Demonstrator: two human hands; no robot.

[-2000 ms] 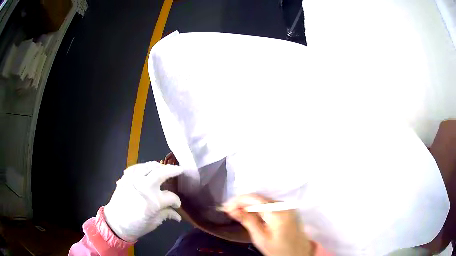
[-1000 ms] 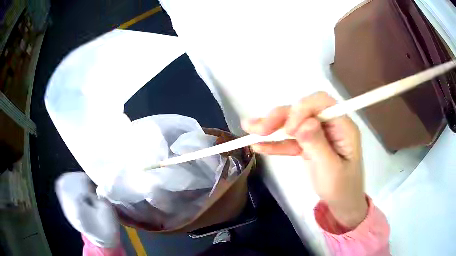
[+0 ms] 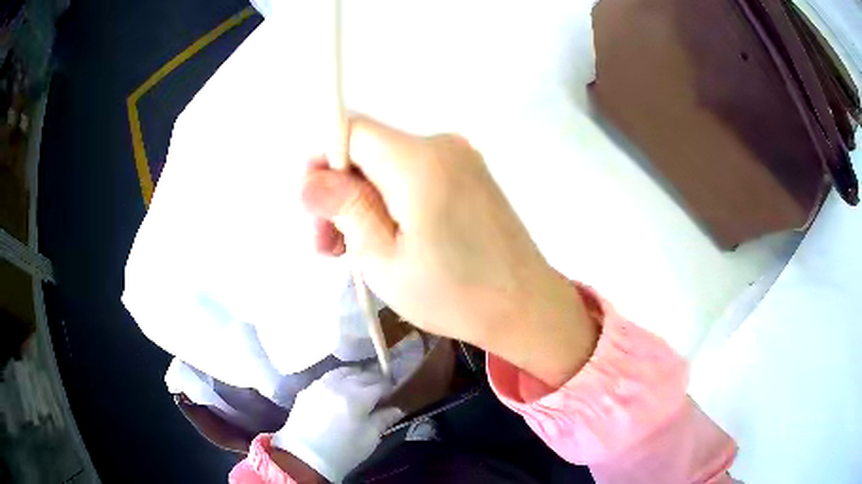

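Observation:
A brown handbag body [image 3: 430, 378] stands open at the lower left, on a support with a thin dark edge. Large white stuffing paper [image 3: 227, 274] spreads out of its mouth and over its far side. My right hand [image 3: 425, 222], bare, is closed around a thin pale stick [image 3: 370, 321], which points down to the paper at the bag's mouth. My left hand [image 3: 340, 416], in a white glove, is at the near side of the mouth, beside the stick's lower tip. Its fingers are hidden against the white paper, so its hold is unclear.
Folded brown bag bodies [image 3: 699, 123] lie on the white-covered table [image 3: 539, 123] at the upper right, with dark edges at their right side. The dark floor [image 3: 90, 246] with a yellow line is at left. Blurred shelving [image 3: 19, 284] runs along the far left edge.
The stick has swung from nearly level to upright, its tip now down at the bag. My gloved left hand has moved right from the bag's left side. The paper is bunched more over the bag.

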